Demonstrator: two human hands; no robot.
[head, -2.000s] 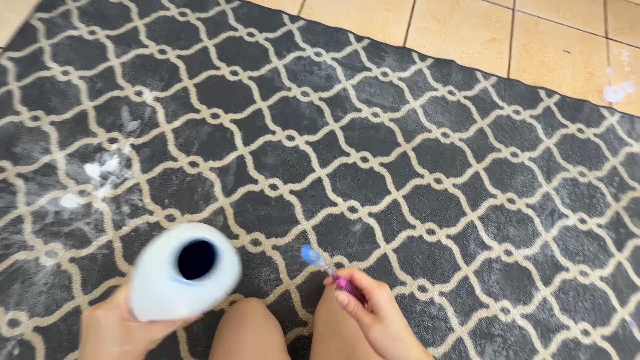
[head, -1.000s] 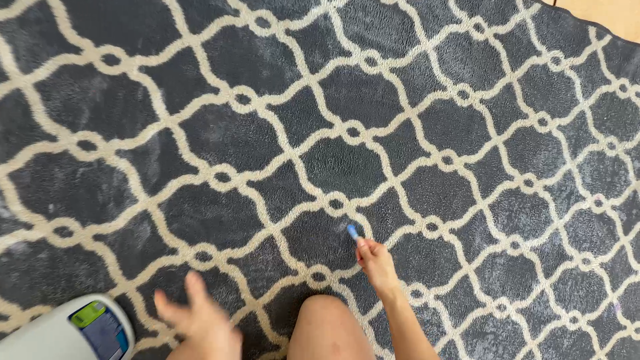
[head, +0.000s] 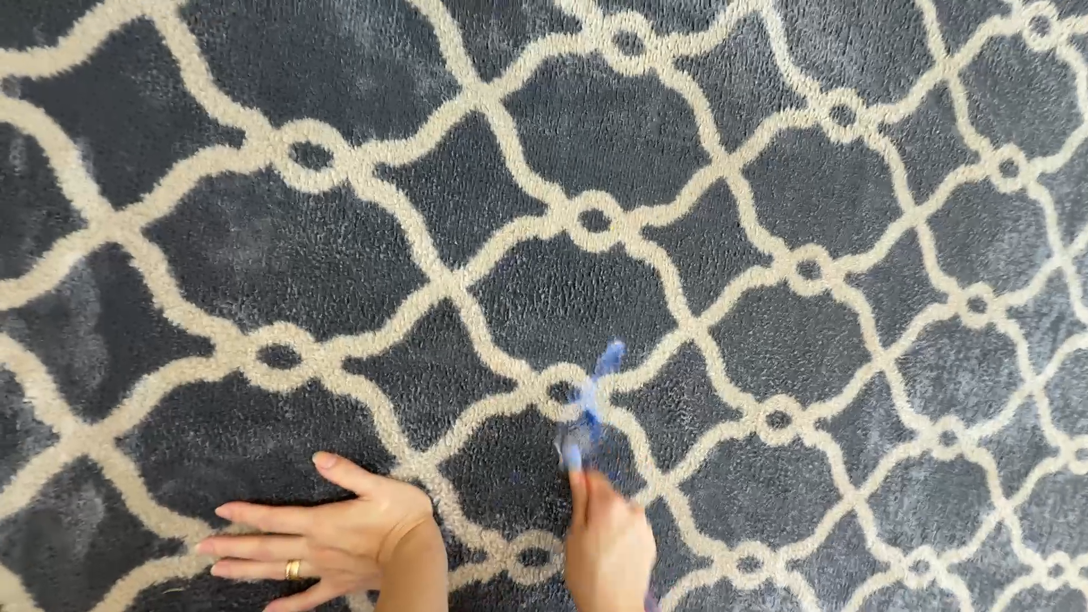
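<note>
A dark grey rug (head: 595,306) with a cream trellis pattern fills the view, with pale whitish patches in its pile. My left hand (head: 340,531), a gold-coloured ring on one finger, rests palm down with fingers spread on the rug at the lower left, holding nothing. At the lower centre my right hand (head: 608,535) grips a small brush (head: 591,399) with blue at its head. The brush is blurred by motion and held low over or against the rug; contact cannot be told. My palm and curled fingers hide its handle.
Rug pile spreads around both hands to every edge of the view. No other object shows.
The white bottle was in my left hand two seconds ago and stood apart from it at the lower left one second ago; now it is out of view. My left hand has come down onto the rug.
</note>
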